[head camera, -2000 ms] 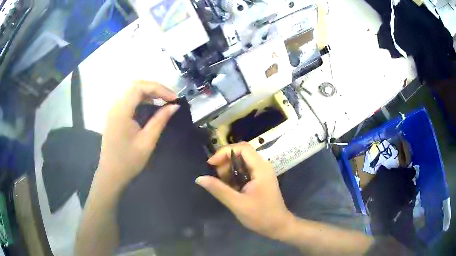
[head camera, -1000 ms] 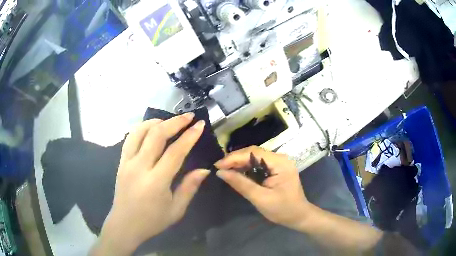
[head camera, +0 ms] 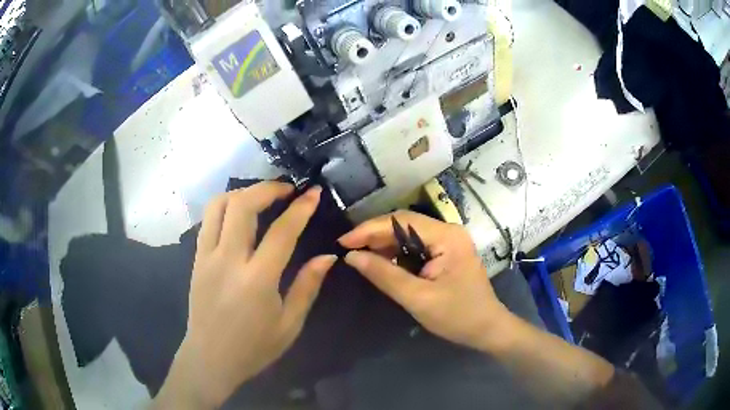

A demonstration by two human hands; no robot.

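Observation:
Black fabric panels (head camera: 280, 340) lie over the table's left front and my lap, with their top edge at the needle area of the overlock machine (head camera: 408, 152). My left hand (head camera: 256, 272) lies on the fabric, fingertips just below the presser foot (head camera: 298, 172), pressing and guiding it. My right hand (head camera: 436, 280) pinches the fabric's right edge between thumb and forefinger. Dark thread snips (head camera: 410, 247) sit in the same hand, points upward. The fabric under my left palm and the exact needle point are hidden.
A blue bin (head camera: 688, 280) with black cloth and white scraps is at the right. Black cloth with white edging (head camera: 672, 72) hangs at the upper right. A long black strip (head camera: 114, 192) crosses the table's left side. The cream catch tray (head camera: 443, 200) is partly covered.
My left hand first shifted from pinching the fabric to lying flat on it. The fabric edge has since moved up to the presser foot. My right hand has closed onto the fabric edge.

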